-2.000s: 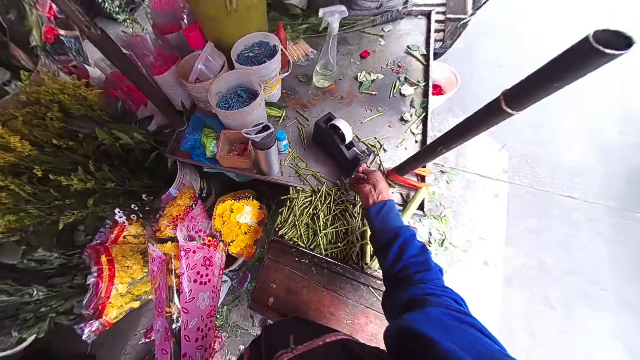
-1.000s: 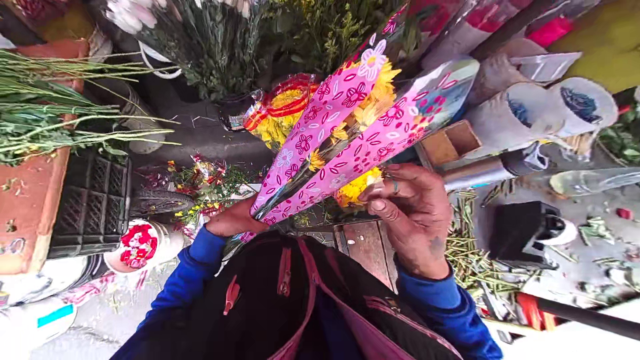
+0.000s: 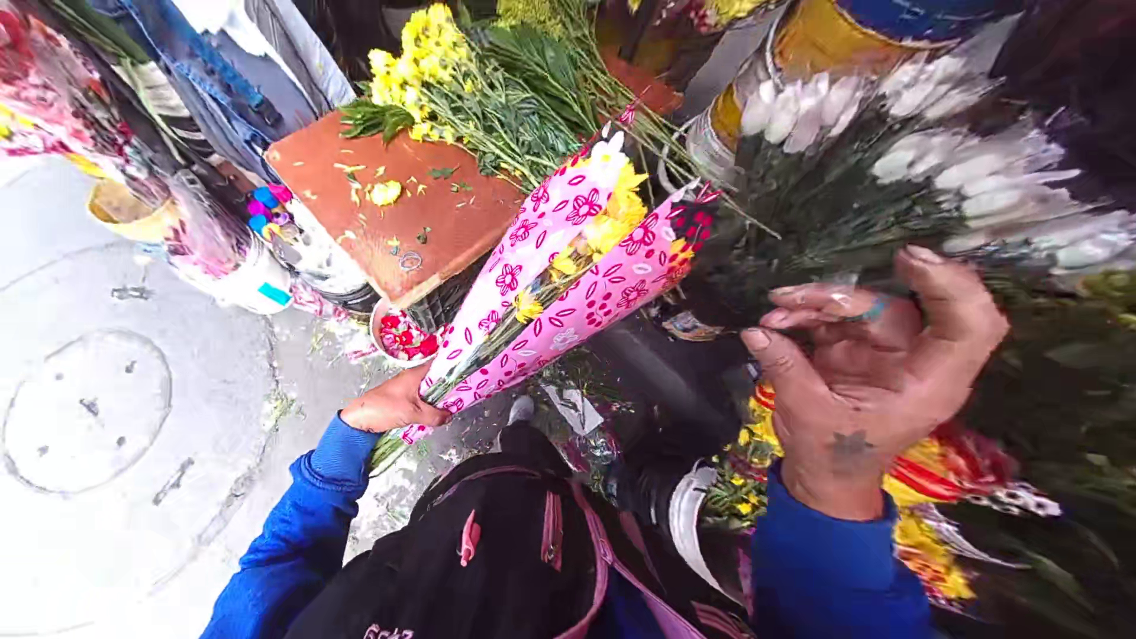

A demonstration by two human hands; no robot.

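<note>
My left hand is closed around the narrow lower end of a bouquet wrapped in pink printed paper, its green stem ends poking out below the fist. Yellow flowers and a few white ones show between the two flaps of the wrap, which points up and to the right. My right hand is raised to the right of the bouquet, apart from it, fingers bent and spread. A small piece of clear material seems to be at its fingers; what it is cannot be told.
A reddish-brown board holds cut stems and yellow blooms beyond the bouquet. White wrapped flowers stand at upper right. A bucket of red and white petals sits near my left hand. More yellow bouquets lie below my right hand.
Two seconds ago a hand was at the tape dispenser on the metal table. One second ago my right hand was close beside the wrapped bouquet; now it is apart. The view has swung far left.
</note>
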